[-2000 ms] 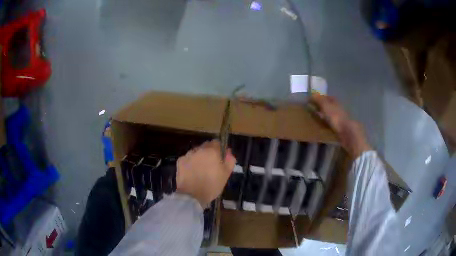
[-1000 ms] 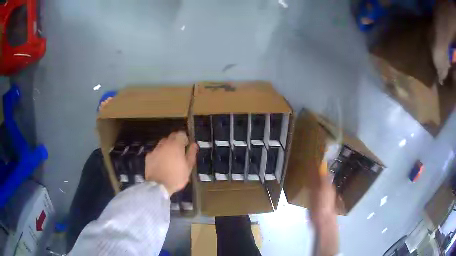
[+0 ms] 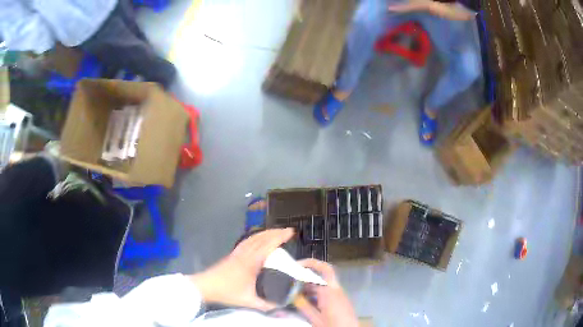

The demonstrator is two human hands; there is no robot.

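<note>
My left hand (image 3: 238,273) and my right hand (image 3: 331,301) hold a small black product box (image 3: 275,285) with a white face or flap, blurred, low in the view. A yellow finger cover shows on my right hand. Just beyond is an open carton of black boxes (image 3: 355,249) on the floor. Its right side shows two rows of black boxes; its left side has a bare brown area at the back and dark boxes nearer, partly hidden by my left hand.
Another open carton of black boxes (image 3: 423,235) stands right. A tape dispenser (image 3: 521,248) lies farther right. A deep carton with white boxes (image 3: 163,137) is left. Seated people are at upper left and upper right. Flattened cartons (image 3: 313,51), an empty carton (image 3: 463,156) and a carton stack (image 3: 543,70) stand beyond.
The view has risen and widened. My hands have left the carton edges and come together on a black and white box. The cartons appear smaller and lower.
</note>
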